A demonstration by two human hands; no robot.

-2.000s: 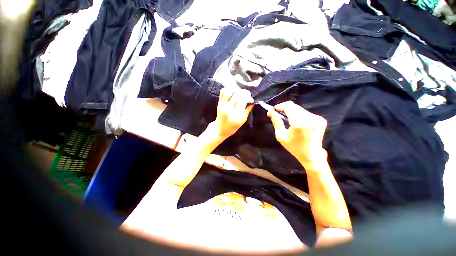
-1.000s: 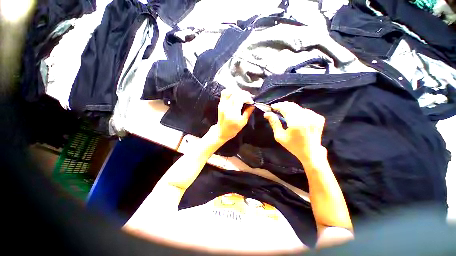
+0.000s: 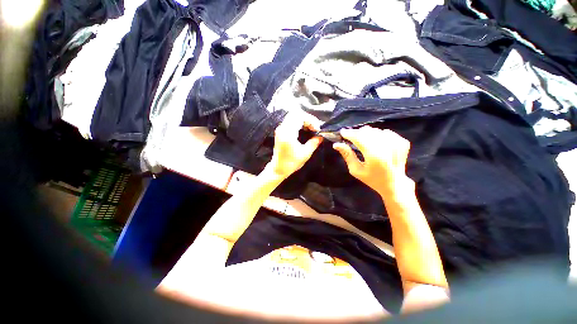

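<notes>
A dark navy denim garment (image 3: 487, 183) with a paler grey inside (image 3: 354, 57) is spread in front of me. A dark folded band with pale stitching (image 3: 411, 104) runs across its upper part, with a thin dark loop above it. My left hand (image 3: 294, 145) pinches the dark cloth at the band's left end. My right hand (image 3: 376, 155) is closed on thread snips (image 3: 330, 135), mostly hidden in the fingers; their small pale blades point at my left fingertips. Any thread there is too fine to see.
Other dark and grey garments (image 3: 130, 76) lie at the left, and more (image 3: 468, 31) at the upper right. The table's front edge (image 3: 209, 158) shows at left. Below it are a blue bin (image 3: 148, 218) and a green crate (image 3: 104, 199). Dark cloth (image 3: 272, 234) lies near my lap.
The band and dark cloth beside my hands have shifted and folded slightly, and the loop above stands more open. Both hands stay near the same spot; the right has turned a little over the snips.
</notes>
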